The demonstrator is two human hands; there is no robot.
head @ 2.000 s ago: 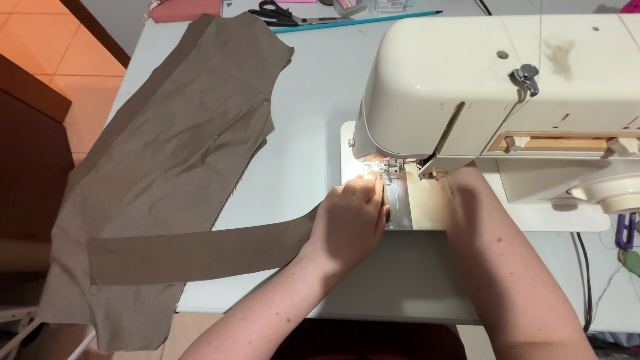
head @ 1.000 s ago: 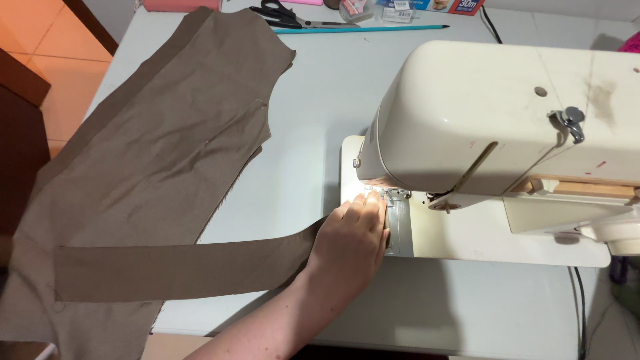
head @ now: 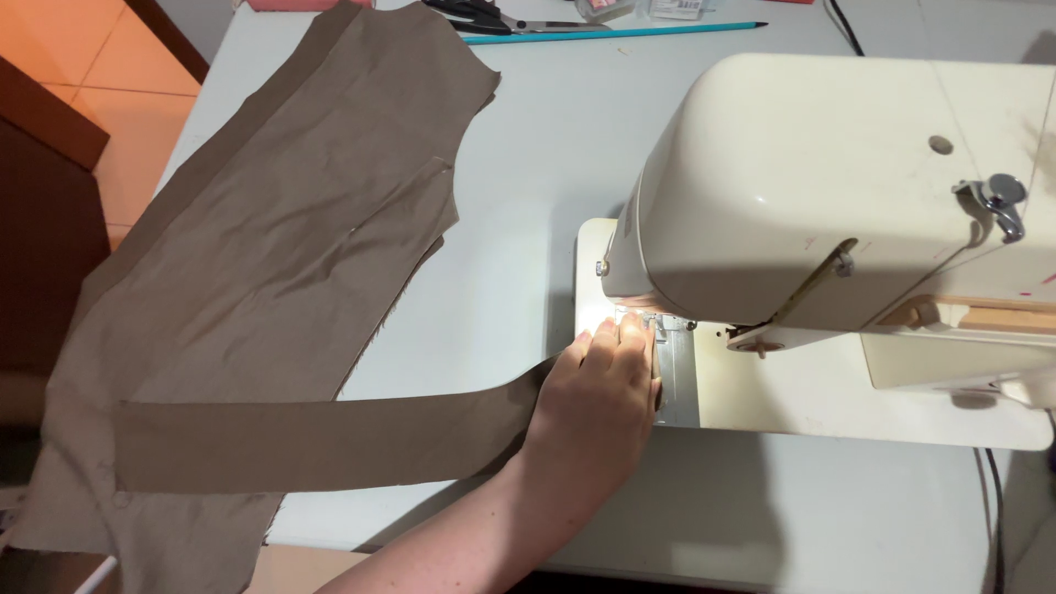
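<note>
My left hand (head: pixel 598 396) lies on the bed of a cream sewing machine (head: pixel 792 190), its fingers pressing the end of a brown fabric strip (head: pixel 330 441) beside the lit presser foot (head: pixel 657 323). From under the hand the strip runs left across the table and over a larger brown fabric piece (head: pixel 272 239). That larger piece lies creased, with a frayed right edge. Whether the strip's end sits under the foot cannot be told, as the fingers hide it. My right hand is out of view.
Black-handled scissors (head: pixel 503 21) and a blue pencil (head: pixel 627 35) lie at the table's far edge, near small clear boxes (head: pixel 676 8). A black cable (head: pixel 996 520) hangs at the right. Tiled floor (head: pixel 132 124) shows at the left.
My right hand and forearm, under the machine's arm two seconds ago, have left the view. My left hand stays on the fabric strip by the presser foot. The view has shifted somewhat.
</note>
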